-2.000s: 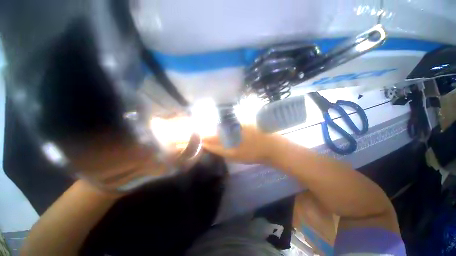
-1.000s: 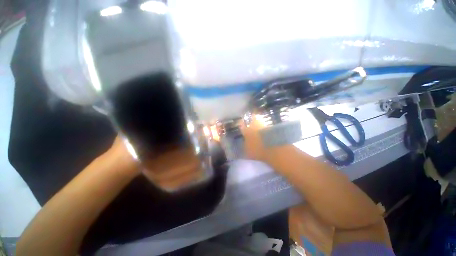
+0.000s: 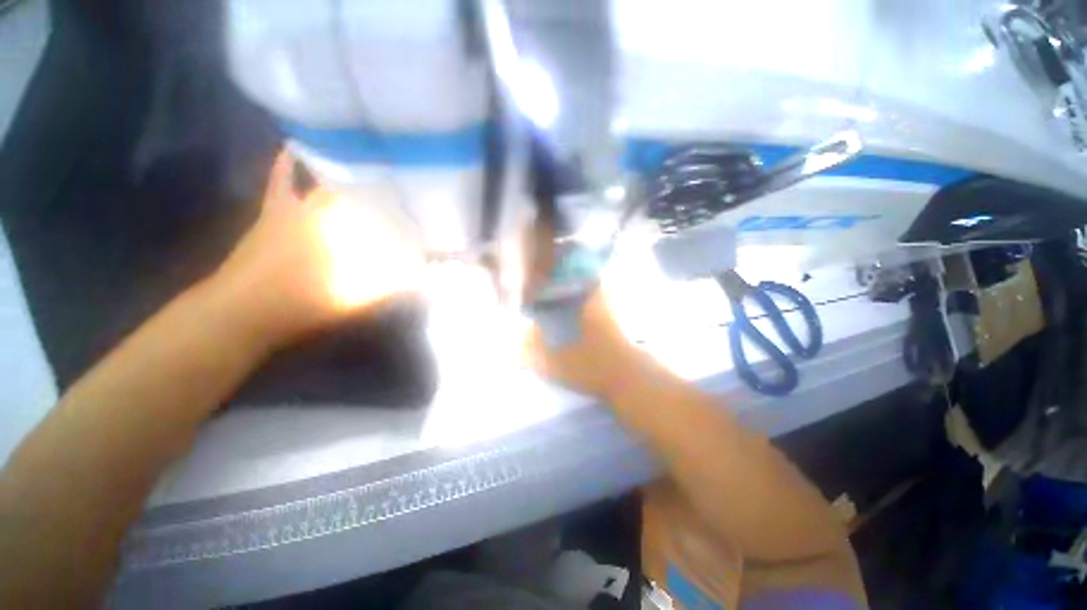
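The black cloth (image 3: 131, 238) lies on the white table left of the sewing machine (image 3: 763, 72), its right part under my left hand. My left hand (image 3: 310, 250) is spread on the cloth beside the needle area; the lamp glare washes out its fingers. My right hand (image 3: 578, 334) is right of the needle area, partly hidden by machine parts, and its fingers are lost in glare. I cannot tell whether it holds anything. The needle itself is hidden by glare.
Blue-handled scissors (image 3: 763, 340) lie on the table right of my right hand. A printed ruler (image 3: 346, 506) runs along the front edge. A shiny tension part with a lever (image 3: 703, 185) sits on the machine head. Blue items (image 3: 1037, 512) are low at the right.
The view has shifted, so the shiny blurred part no longer covers my left hand. The cloth has moved back off the front edge, uncovering the ruler. My left hand is farther up on the cloth.
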